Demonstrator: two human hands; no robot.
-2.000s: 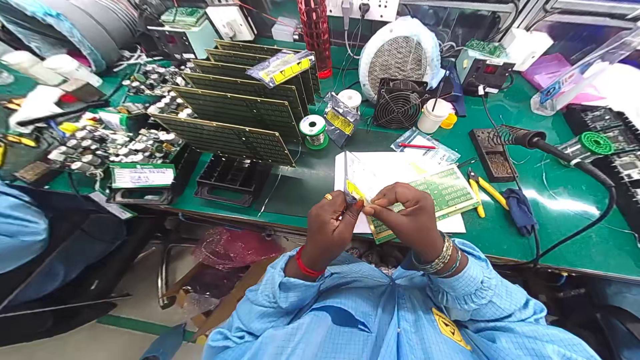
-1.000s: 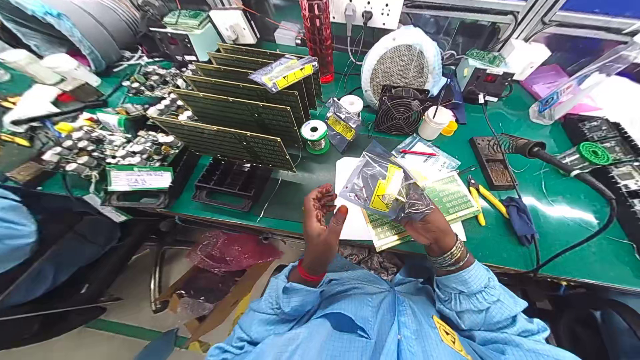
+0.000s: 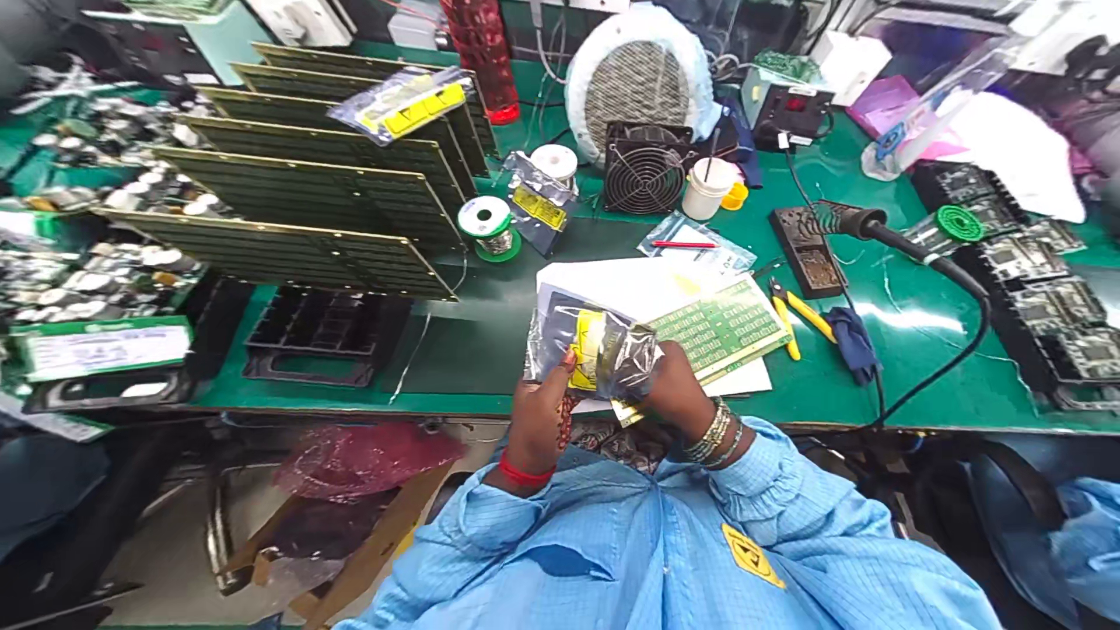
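Observation:
Between my hands is a shiny antistatic bag [image 3: 560,332] with a yellow warning label, above the near edge of the bench. My left hand [image 3: 538,420] grips its lower left part, thumb over the front. At its right end my right hand [image 3: 681,394] is closed on the crumpled side. What the bag holds cannot be seen clearly. Behind and to the right of the bag, a green circuit board panel [image 3: 722,328] lies on white paper [image 3: 582,276]. Yellow-handled cutters [image 3: 809,315] rest right of the panel.
Upright circuit board panels [image 3: 289,254] stand at the left, behind a black rack [image 3: 315,337]. A solder spool [image 3: 487,227], a small fan [image 3: 647,171] and a white cup [image 3: 709,188] stand farther back. A soldering iron [image 3: 862,223] with its cable is at the right, near its stand [image 3: 805,254].
Two seconds ago my hands were together over a small yellow item. One second ago the bag was in my right hand with my left hand apart; now both hands grip it.

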